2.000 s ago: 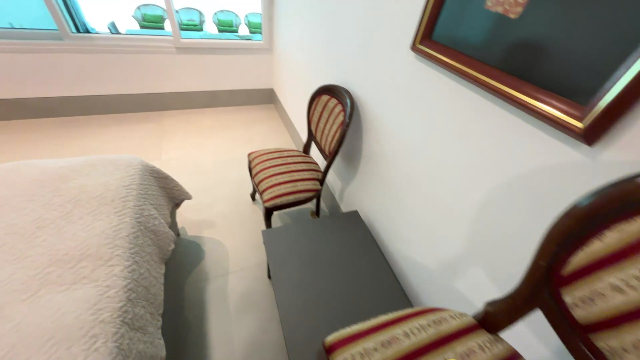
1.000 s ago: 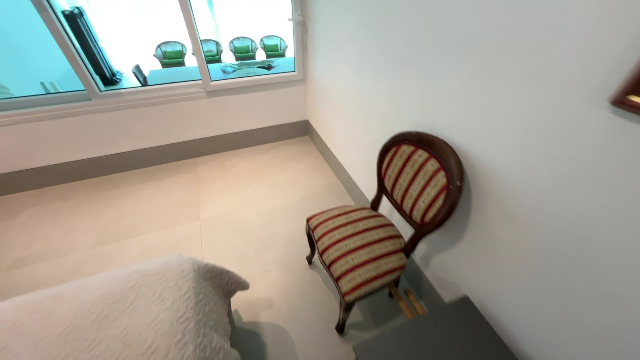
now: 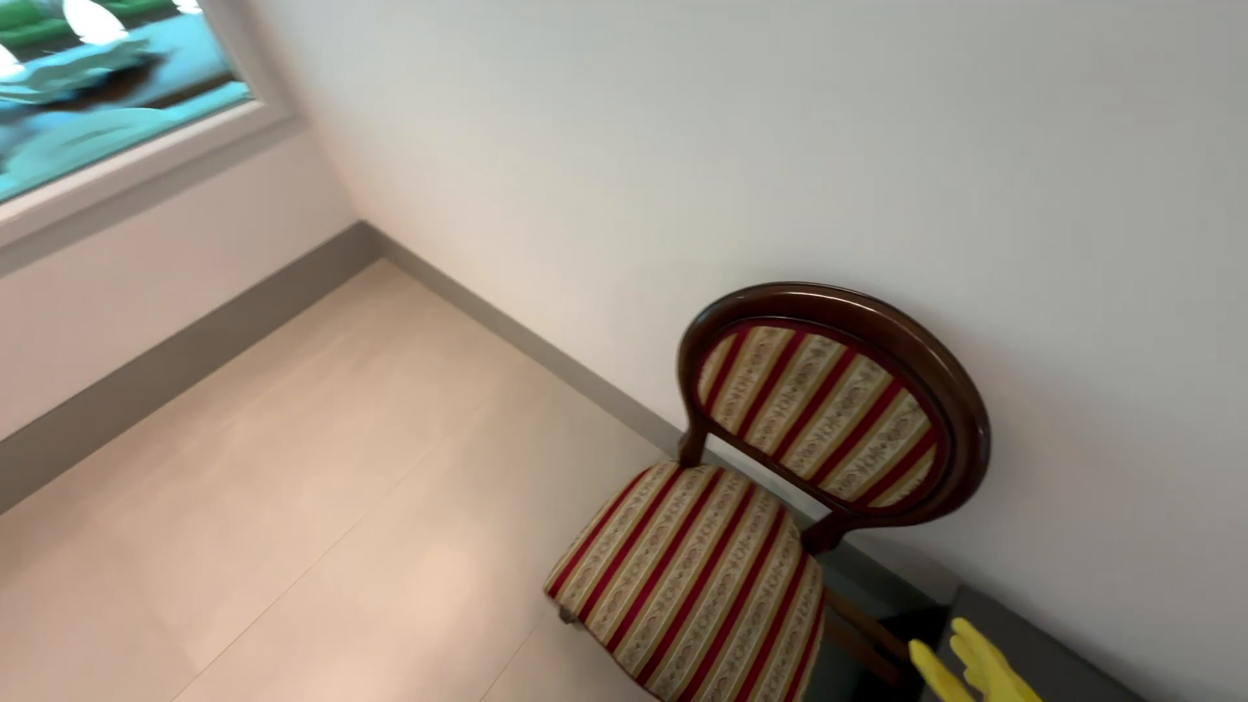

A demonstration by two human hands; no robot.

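My right hand (image 3: 975, 668), in a yellow glove, shows at the lower right edge. Its visible fingers are spread, and nothing is seen between them. It is over or beside the dark grey table (image 3: 1024, 643); contact cannot be told. To the left of the hand stands a chair with a dark wooden frame (image 3: 941, 366) and a seat covered in red and cream striped fabric (image 3: 697, 575). Brown wooden bars (image 3: 863, 634) show between the chair and the table, partly hidden. My left hand is out of view.
A white wall (image 3: 604, 175) with a grey baseboard (image 3: 546, 346) runs behind the chair. Pale floor tiles (image 3: 322, 458) extend to the left. At the upper left is a window (image 3: 117, 161), with green and turquoise things blurred beyond the glass.
My gloved right hand has come into view at the lower right. The view has swung and moved closer to the chair; the bed and the picture frame have left it.
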